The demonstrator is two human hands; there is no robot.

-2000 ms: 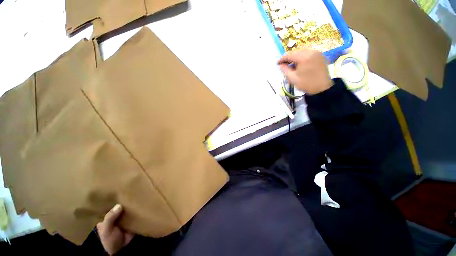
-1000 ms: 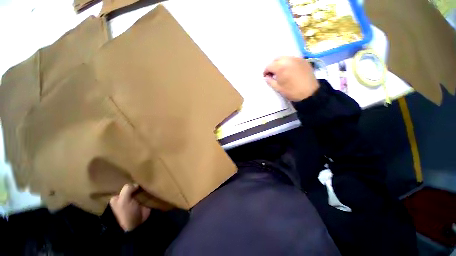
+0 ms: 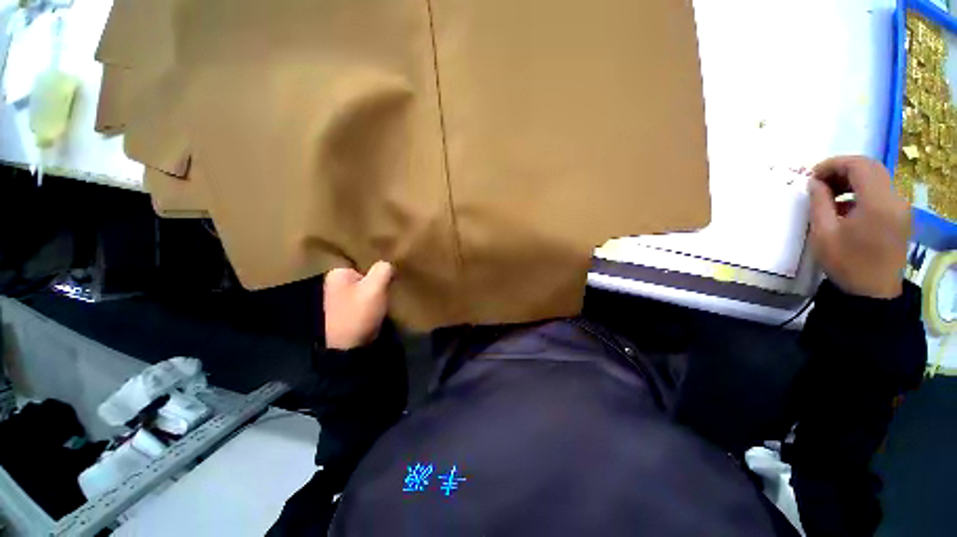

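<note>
A large brown bag panel (image 3: 567, 126) lies over the table and hangs to my apron, with a thin dark seam line (image 3: 442, 136) down its middle. My left hand (image 3: 357, 304) grips its near edge left of the seam, thumb on top, and the panel is bunched and creased there. My right hand (image 3: 863, 226) is to the right of the panel, over the white table, beside the blue-rimmed tray (image 3: 895, 105) of gold pieces. Its thumb and forefinger are close together. Something small and pale shows by the fingers, but I cannot tell whether it is held.
More brown panels (image 3: 147, 105) lie stacked under the left side. A pale yellow tape roll (image 3: 941, 294) is at the right edge. White sheets (image 3: 714, 252) lie near the table edge. A grey bin (image 3: 52, 346) with white items is below left. A yellowish object (image 3: 52, 105) lies at the upper left.
The view has swung left, so the tray and tape now sit at the right rim. My left hand still grips the panel's near edge. My right hand has stayed over the table, off the panel.
</note>
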